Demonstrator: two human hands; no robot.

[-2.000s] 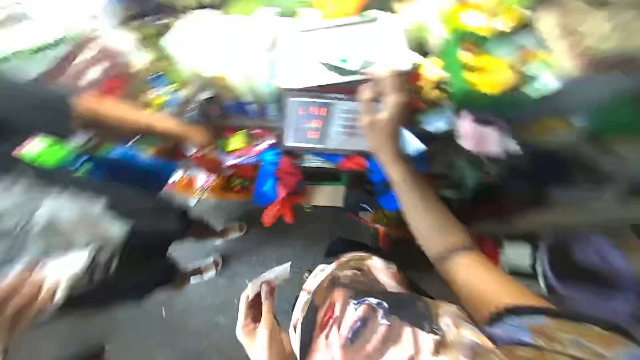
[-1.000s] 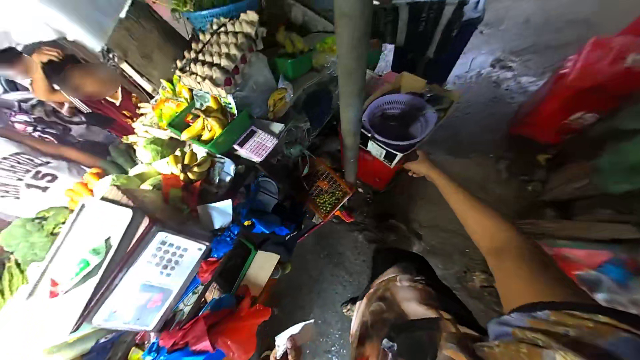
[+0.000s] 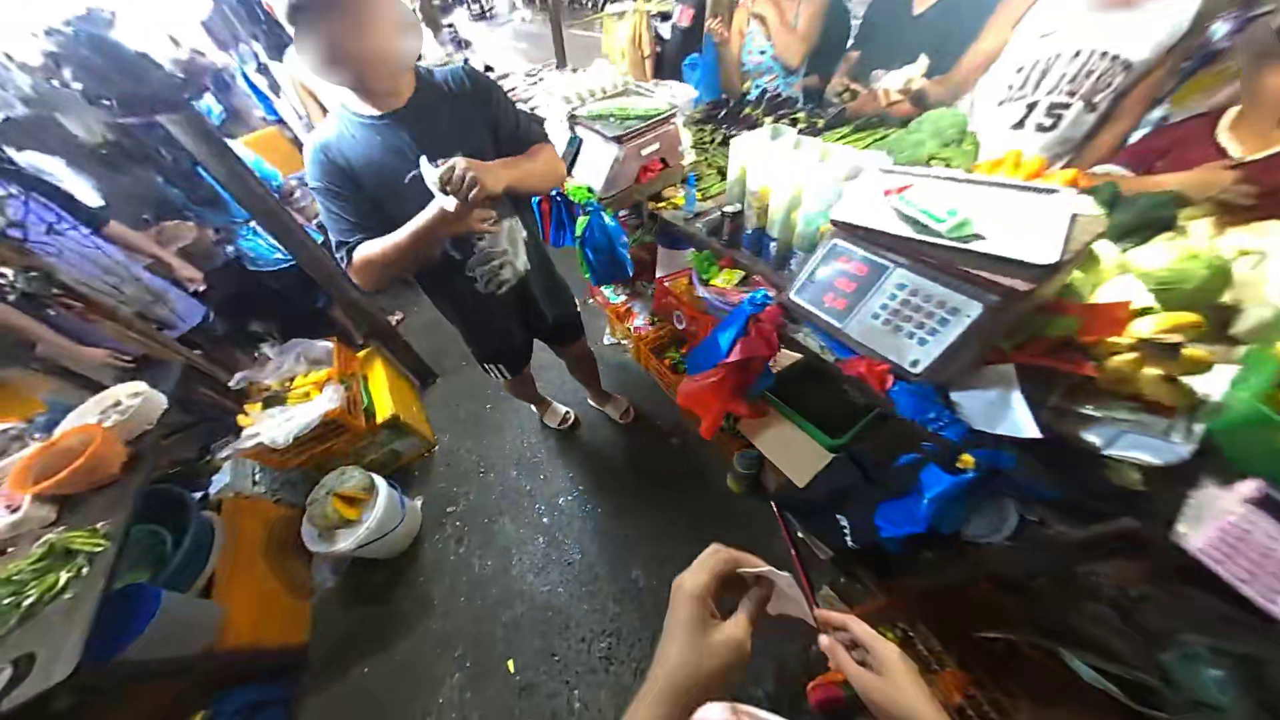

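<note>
Near the bottom centre, my left hand (image 3: 712, 615) pinches a small pale piece of paper (image 3: 785, 592) between thumb and fingers. Just right of it, my right hand (image 3: 872, 655) has its fingertips at the paper's lower right corner, beside the end of a thin dark red stick or pen (image 3: 795, 555); whether the fingers grip the stick is unclear. Above and to the right, a digital weighing scale (image 3: 885, 300) with a lit red display and a keypad stands on the stall, with a green and white packet (image 3: 935, 215) on its plate.
A person (image 3: 440, 190) in a dark shirt stands ahead, hands together. Red and blue plastic bags (image 3: 735, 365) hang at the stall edge. Bananas (image 3: 1155, 360) lie right. Left are a white bucket (image 3: 385, 520), an orange crate (image 3: 320, 435), a slanted post (image 3: 290, 240) and an orange basin (image 3: 70, 460).
The view has swung far left. My right hand was at a red box under a purple basket one second ago; now it is beside my left hand at the paper.
</note>
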